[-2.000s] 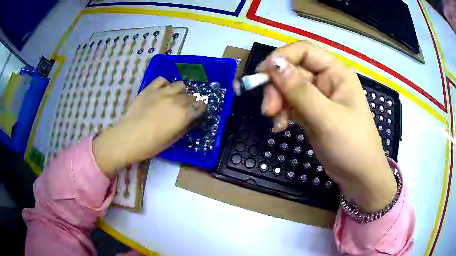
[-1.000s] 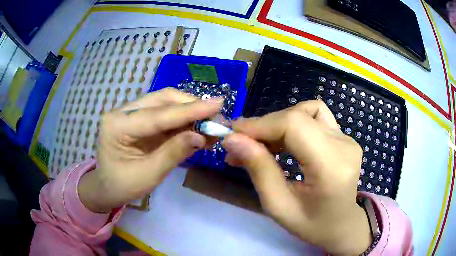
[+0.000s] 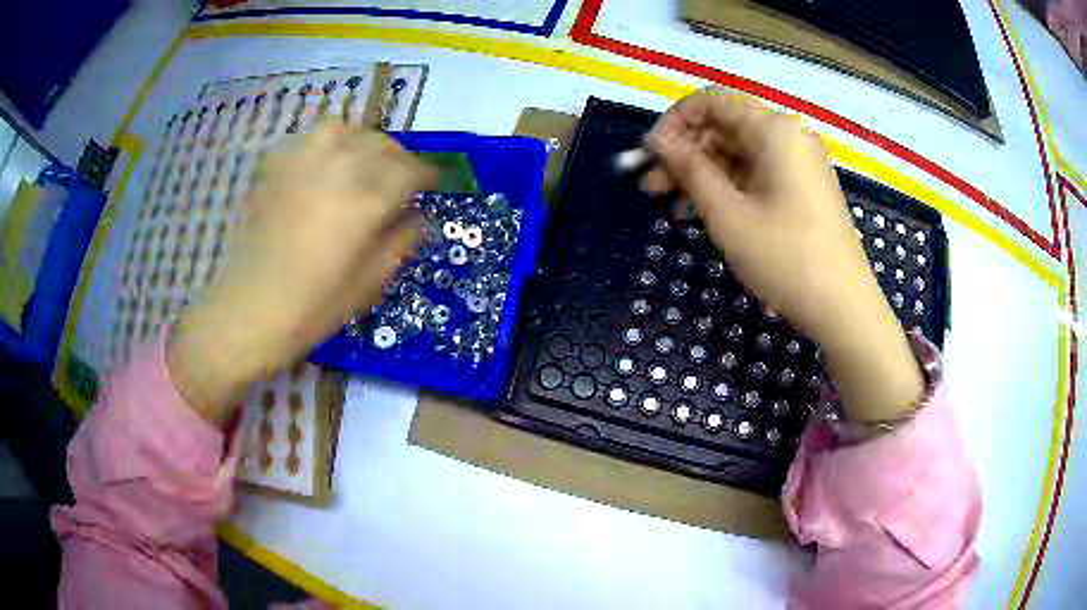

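Note:
My right hand [image 3: 745,197] is raised over the far left part of the black pocketed tray [image 3: 560,411]. Its fingertips pinch a small whitish cylindrical part [image 3: 632,159], which is blurred. My left hand [image 3: 304,238] is blurred, over the slotted board and the left side of the blue bin [image 3: 525,250]. Its fingertips are near the bin's loose metal washers [image 3: 459,244]; whether it holds anything is hidden by blur. Silver round tops [image 3: 682,411] sit in many tray pockets. Some pockets at the tray's near left corner are empty.
The slotted white board [image 3: 179,203] with tan cut-outs lies left of the bin, partly under my left hand. Brown cardboard [image 3: 477,447] lies under the tray. A second black tray [image 3: 894,36] stands at the far right. A blue side box [image 3: 66,262] is at the left edge.
My hands were together around a white part in front of the bin. They have separated: the left moved back and left, the right moved up over the tray.

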